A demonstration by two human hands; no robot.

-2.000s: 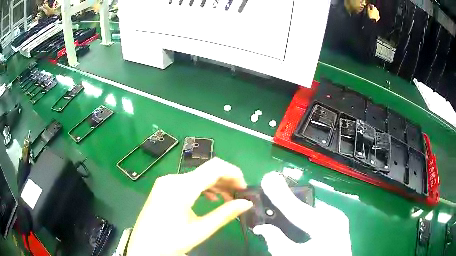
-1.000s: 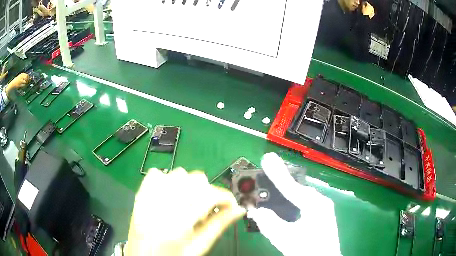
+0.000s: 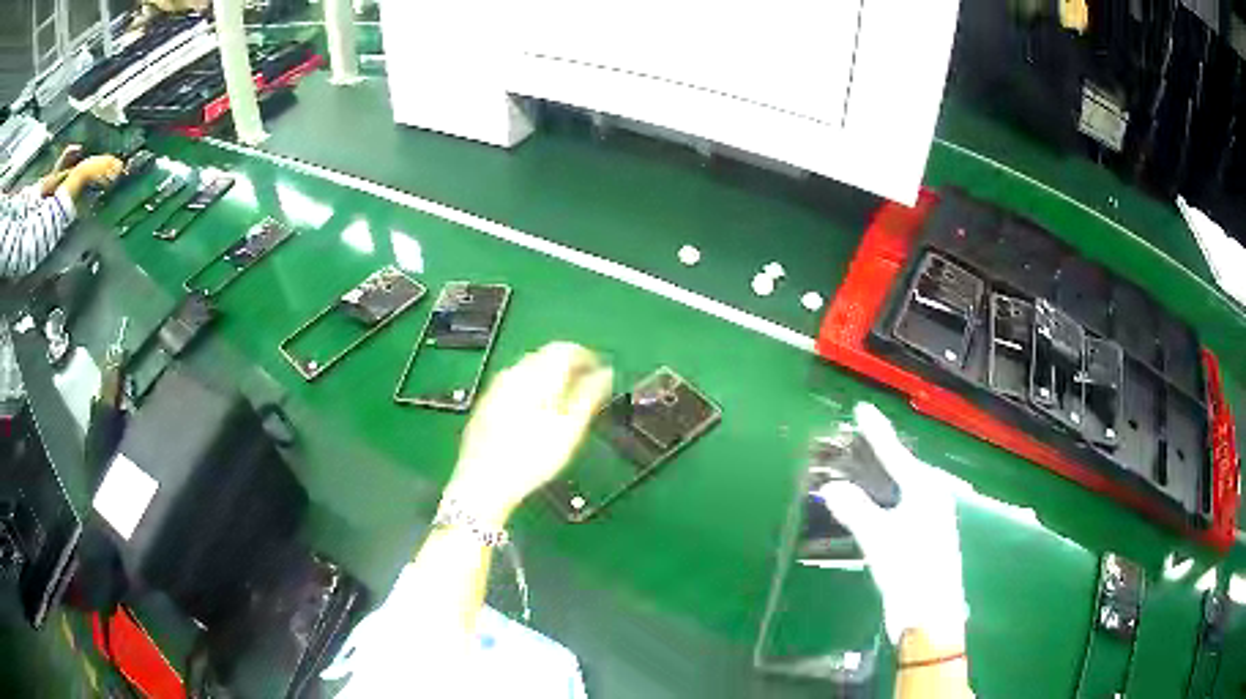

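My right hand point(image 3: 895, 533), in a white glove, grips the dark camera end of a phone housing point(image 3: 776, 615) at the right. Its open frame points towards me. My left hand point(image 3: 540, 421) is bare, blurred and curled, over the left side of another housing point(image 3: 672, 410) on the green belt. Whether it touches that housing or holds anything small cannot be told. More housings lie to the left, one upright-facing point(image 3: 455, 344) and one slanted point(image 3: 353, 321).
A black blister tray point(image 3: 1161, 410) with several housings sits on a red crate point(image 3: 854, 294) at right. White discs point(image 3: 689, 255) lie near a white machine point(image 3: 683, 68). A black box point(image 3: 191, 498) is at left. Another person's hand point(image 3: 93, 174) is far left. Two housings lie lower right.
My hands have moved apart. The gloved hand has moved the held housing right and lower, its frame now in view. My bare hand has moved up and away from it. The view has shifted.
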